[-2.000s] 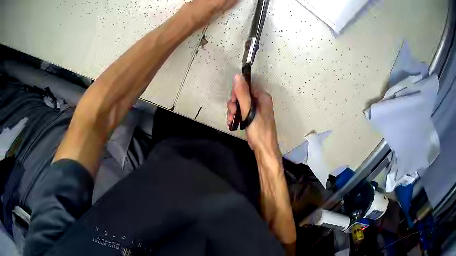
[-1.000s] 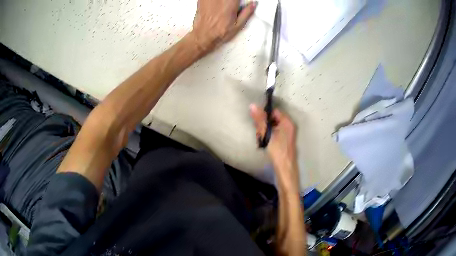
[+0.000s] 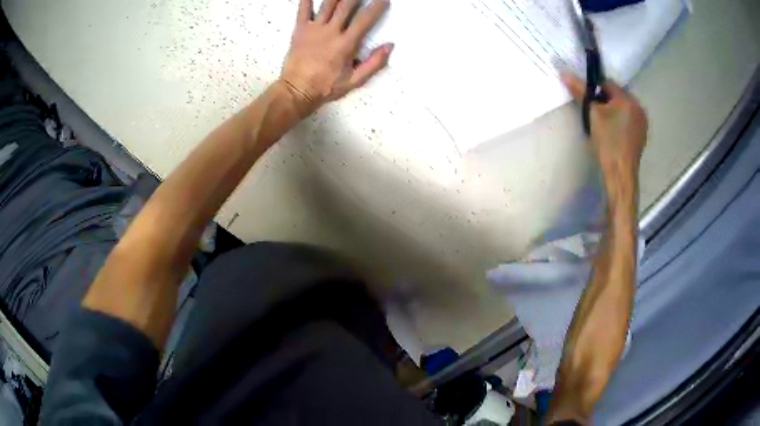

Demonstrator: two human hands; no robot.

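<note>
White pattern paper (image 3: 467, 91) with thin dark lines lies at the top middle of the view, reaching to the upper right. My left hand (image 3: 333, 50) lies with its fingers spread on or beside the paper's left part; nothing shows in it. My right hand (image 3: 612, 104) holds the fabric shears (image 3: 591, 62) by the black handles, over the paper's right side. The blades point up and are cut off by the top edge. Whether the blades touch the paper is not clear.
The cream, dark-speckled table (image 3: 208, 66) spreads around the paper. Pale grey-blue scraps (image 3: 542, 287) lie at the right table edge, partly behind my right forearm. A metal rail (image 3: 692, 179) and pale blue-grey cloth (image 3: 700, 274) are at the right. A dark blue thing (image 3: 612, 4) sits at the top right.
My right hand has moved up and right with the shears. My left hand has shifted slightly down and left, its fingers spread. More of the paper is in view, and the camera view has shifted.
</note>
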